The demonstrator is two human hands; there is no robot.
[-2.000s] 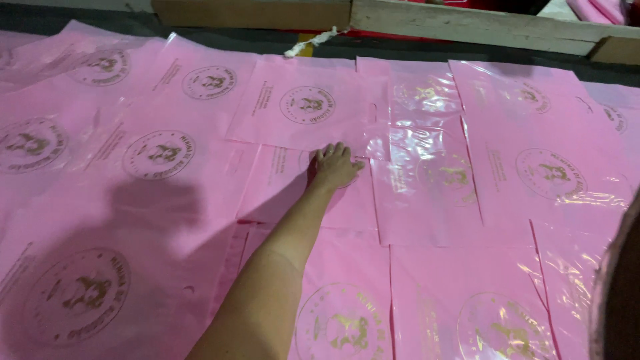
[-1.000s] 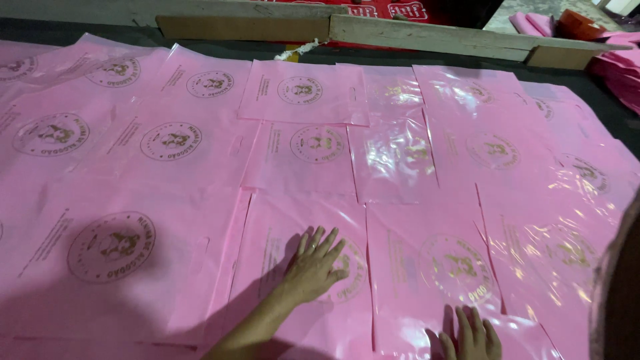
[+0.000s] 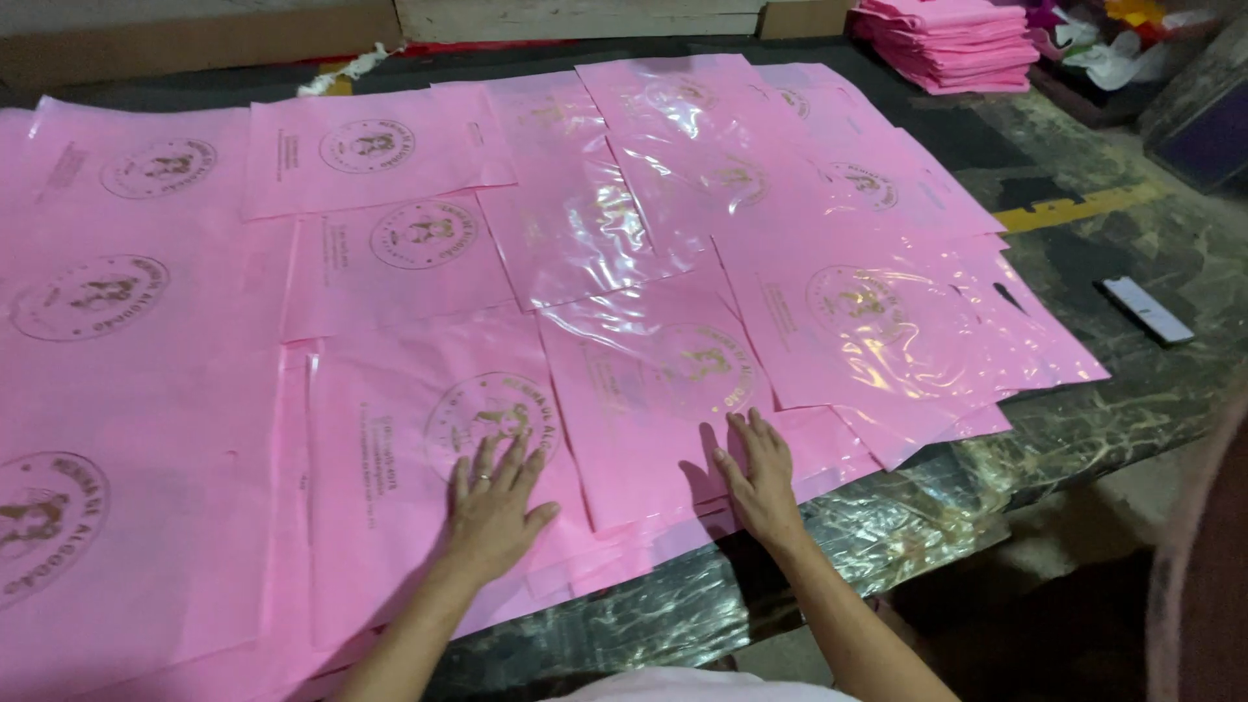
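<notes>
Pink plastic bags printed with round gold emblems lie flat in overlapping rows over the table. My left hand [image 3: 499,502], with a ring on one finger, rests spread on one printed bag [image 3: 390,565], its fingertips over the lower part of the emblem. Further right, my right hand [image 3: 760,478] touches the lower right part of another pink bag [image 3: 624,458], fingers slightly apart, just below that bag's emblem. Neither hand grips anything. Glare hides part of the print on the bags [image 3: 585,234] farther back.
A dark marbled table covering [image 3: 1102,263] shows at the right and along the near edge. On it lie a small white-and-dark flat object [image 3: 1146,310] and a stack of folded pink items [image 3: 944,44]. Wooden boards [image 3: 575,19] border the back. A yellow strip [image 3: 1082,207] crosses the covering.
Two seconds ago one hand was seen, on a bag farther back; a second ago both were near the front, and they remain on bags there. The view has shifted to the right.
</notes>
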